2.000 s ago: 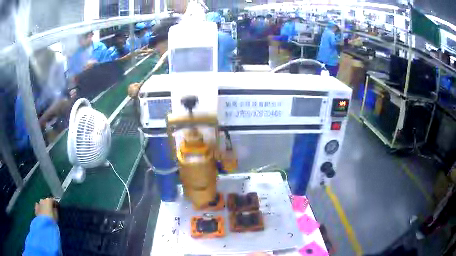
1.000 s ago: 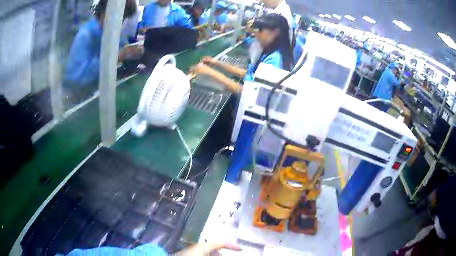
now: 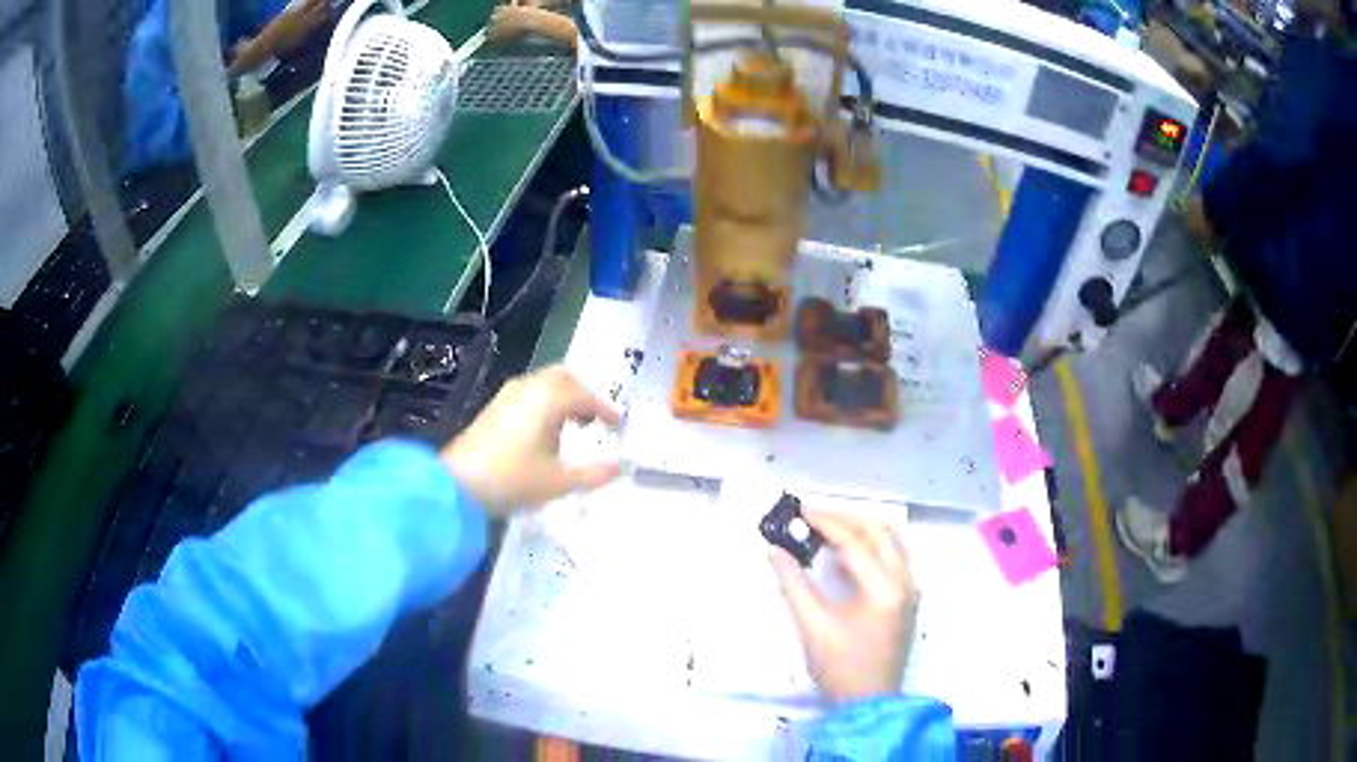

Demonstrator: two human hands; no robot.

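A small black part point(image 3: 787, 529) with a pale centre is between the thumb and fingers of my right hand point(image 3: 859, 603), above the front of the white table. My left hand point(image 3: 533, 442) is left of the base plate, thumb and fingers apart, with nothing seen in it. Several orange fixtures stand on the grey base plate point(image 3: 923, 454). The front left fixture point(image 3: 728, 389) and the front right fixture point(image 3: 847, 390) hold dark parts. The gold press head point(image 3: 747, 186) is over the rear left fixture.
A black blister tray point(image 3: 313, 380) lies left of the table, partly under my left sleeve. A white fan point(image 3: 384, 101) stands by the green conveyor point(image 3: 380, 265). Pink pads point(image 3: 1018, 546) line the table's right edge. A person's legs point(image 3: 1213, 447) show at the right.
The view has turned down and to the right, towards the table. Both hands are now over the table area; my right hand has come into view with the black part.
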